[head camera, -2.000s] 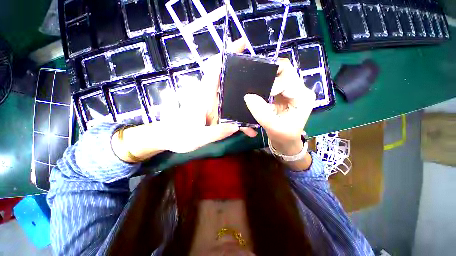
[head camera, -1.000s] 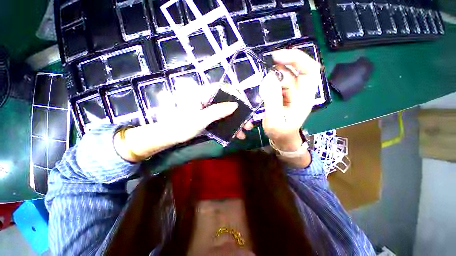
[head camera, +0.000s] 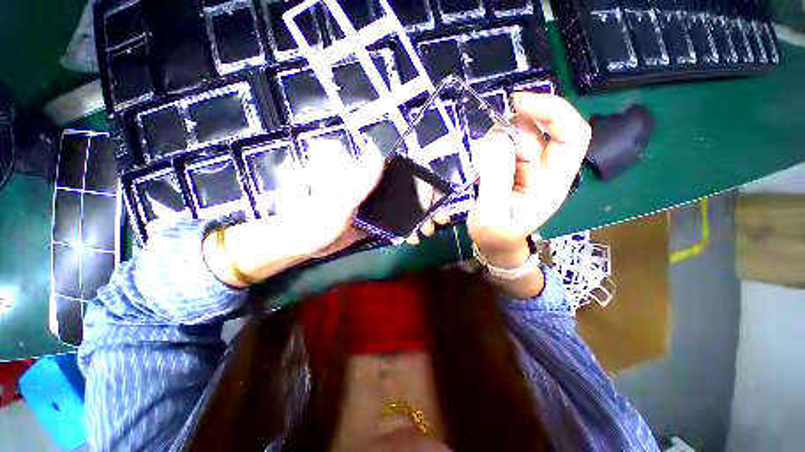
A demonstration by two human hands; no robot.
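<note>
A thin frame part point(head camera: 402, 205) is held tilted in front of me, its near part covered by a black panel and its far part open with shiny clear edges. My left hand point(head camera: 340, 190) holds its left side near the black panel. My right hand point(head camera: 530, 168) is at its right edge, with fingers bent; glare hides the exact fingertip contact. A white ladder-like liner grid point(head camera: 357, 40) lies across the black parts tray point(head camera: 168, 84) behind the part. Tray pockets have glinting rims.
An adhesive sheet point(head camera: 86, 234) lies on the green surface point(head camera: 697, 132) at left. A second black tray point(head camera: 671, 44) is at upper right, with a dark crumpled cloth point(head camera: 620, 141) below it. White liner scraps point(head camera: 583, 269) hang at the table edge above a cardboard box point(head camera: 631, 309).
The frame part has turned from upright to diagonal. My left thumb, which lay over the black panel one second ago, is off it. My right hand has moved from the panel to the part's right edge.
</note>
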